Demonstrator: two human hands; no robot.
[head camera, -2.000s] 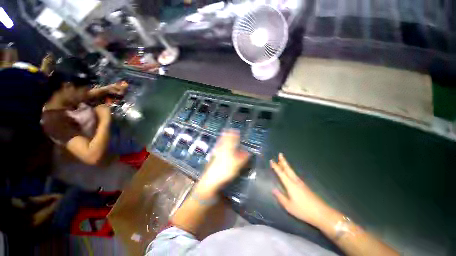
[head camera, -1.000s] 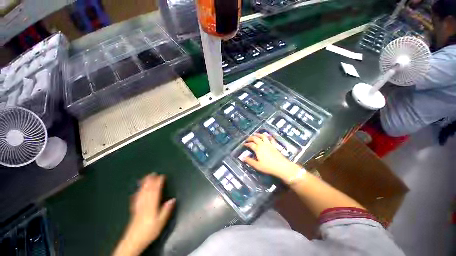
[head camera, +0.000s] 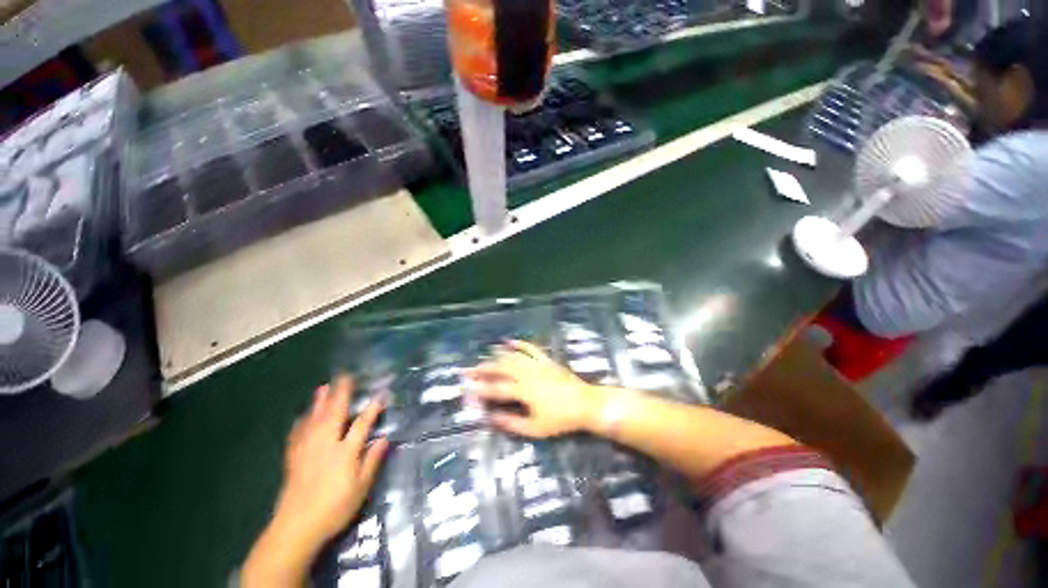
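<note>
A clear plastic blister tray (head camera: 529, 303) lies on the dark green belt right in front of me, partly under my body at the near side. Its pockets hold several phones (head camera: 451, 496) with white labels, blurred by motion and glare. My left hand (head camera: 328, 462) rests at the tray's left edge with its fingers apart. My right hand (head camera: 534, 391) lies over the upper middle of the tray, fingers spread on the pockets. I cannot tell whether its fingertips grip a phone.
Stacked trays (head camera: 270, 161) stand behind a beige board (head camera: 299, 276) at the back left. A white post (head camera: 487, 172) rises behind the tray. White fans stand left (head camera: 25, 322) and right (head camera: 914, 170). White strips (head camera: 776, 146) lie on the belt. A person's sleeve (head camera: 977, 230) is at right.
The tray has turned and sits nearer to me. My left hand has moved from the bare belt to the tray's left edge. My right hand has moved left, over the tray's far row.
</note>
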